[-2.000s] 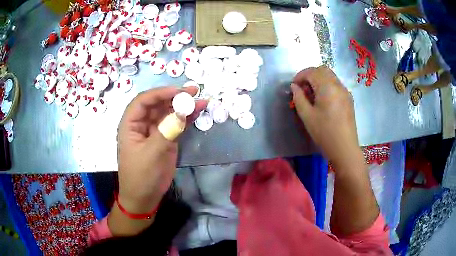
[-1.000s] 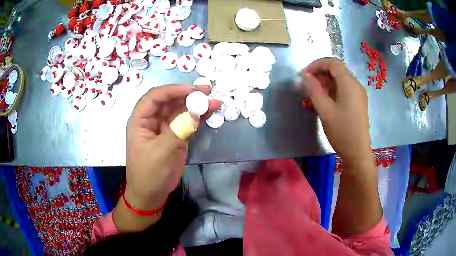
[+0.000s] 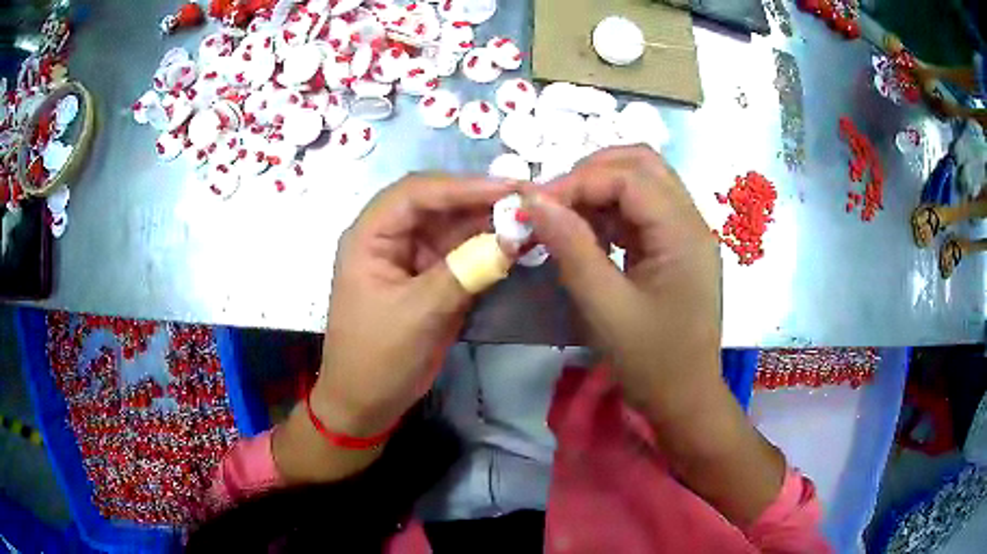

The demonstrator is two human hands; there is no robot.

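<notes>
My left hand (image 3: 406, 276), with a pale yellow cot on its thumb, holds a white disc (image 3: 510, 219) upright between thumb and fingers. My right hand (image 3: 633, 254) meets it at the disc's right side, and its fingertips are at a small red piece (image 3: 522, 215) on the disc's face. Blank white discs (image 3: 574, 128) lie behind the hands, partly hidden by them. A pile of small red pieces (image 3: 749, 216) lies to the right. The thin stick (image 3: 669, 45) rests on the round white glue dish (image 3: 618, 41).
A large heap of red-marked discs (image 3: 314, 81) is at back left. The brown cardboard pad (image 3: 557, 54) is at the back. Another red row (image 3: 863, 168) lies farther right. A tan ring (image 3: 87, 141) stands at left. Blue crates (image 3: 233, 379) are below the edge. Another person's feet show at right.
My right hand has moved left from the red pile to the disc in my left hand, and a red piece now shows on the disc. The view has shifted, so the table appears farther left-to-right displaced.
</notes>
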